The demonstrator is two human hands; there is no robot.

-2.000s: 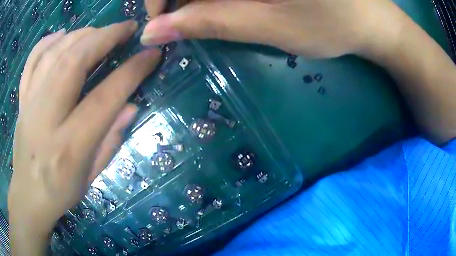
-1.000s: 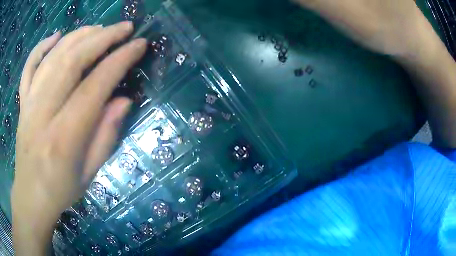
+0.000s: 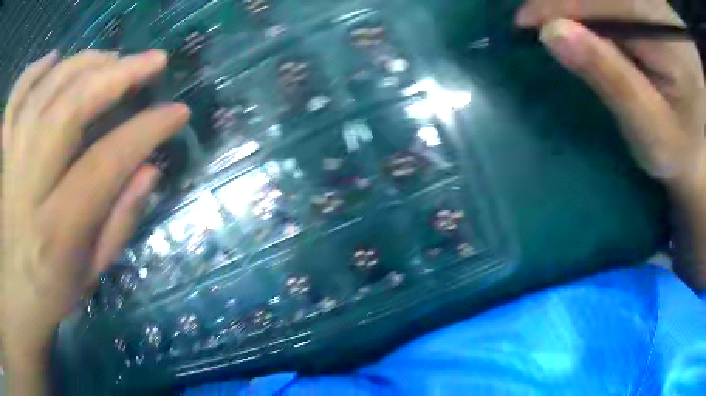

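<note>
The clear blister tray [image 3: 507, 267] lies in front of me, blurred and with strong glare. Small flex circuit assemblies sit in its pockets, such as one with a dark round end [image 3: 447, 220] near the right corner. My left hand [image 3: 85, 170] is over the tray's left part, fingers apart; its fingertips seem to rest on or just above the plastic, and I cannot tell whether they touch. My right hand [image 3: 627, 85] is at the upper right, beyond the tray's edge, closed on dark slim tweezers [image 3: 642, 29]. The tweezers' tips are hidden or too blurred to see.
Dark green mat [image 3: 573, 209] lies right of the tray. The blue smock [image 3: 526, 332] fills the bottom right. Further clear plastic with ridged lines [image 3: 39, 35] shows at the upper left. The loose black pieces cannot be made out.
The tray shows turned and shifted rightward in view. My right hand has come back into view at the upper right, with the tweezers visible. My left hand stays at the left, slightly lower.
</note>
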